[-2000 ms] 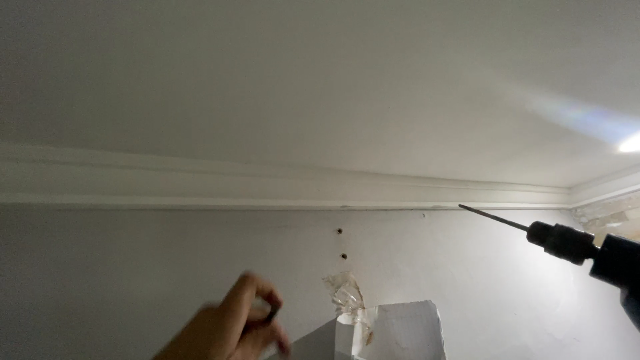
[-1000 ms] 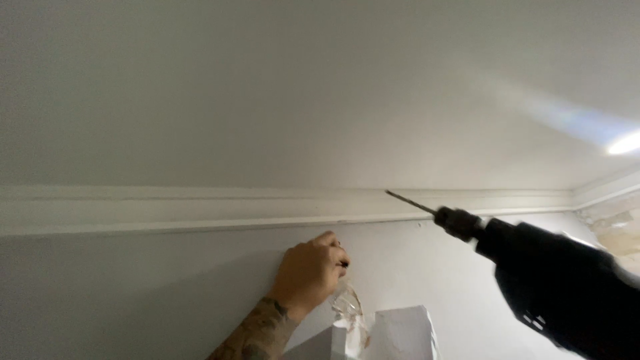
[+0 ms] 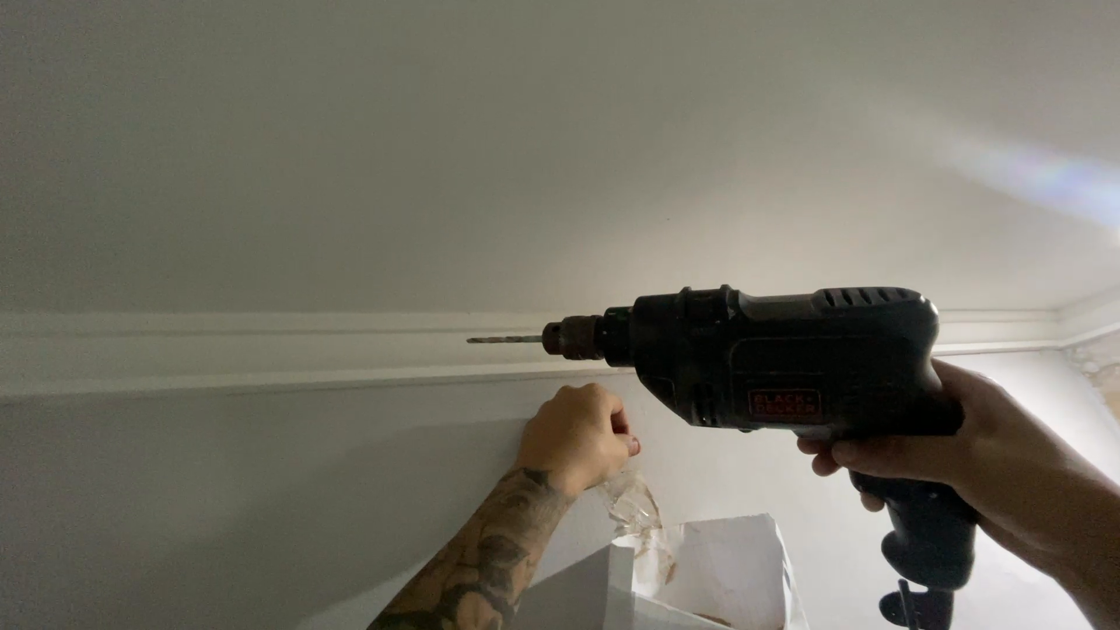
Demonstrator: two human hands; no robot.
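Note:
My right hand (image 3: 989,446) grips the handle of a dark Black+Decker corded drill (image 3: 787,359), held level with its bit (image 3: 505,339) pointing left in front of the cornice. My left hand (image 3: 582,433), below the chuck, is raised to the wall with its fingers curled and fingertips together. Whether something small is between those fingers cannot be seen. Crumpled clear tape (image 3: 634,503) hangs just under the left hand and runs down to an open white paper or card box (image 3: 726,560) against the wall. The wall just behind the left hand is hidden.
A white moulded cornice (image 3: 262,354) runs along the top of the pale wall (image 3: 219,490), under a smooth ceiling (image 3: 437,157). At the far right is a corner with a patch of bare, rough wall (image 3: 1098,367). Light comes from the right.
The drill has moved left and now points level rather than up and to the left; my right hand has come into view. My left hand has risen to the wall, where two dark holes showed earlier.

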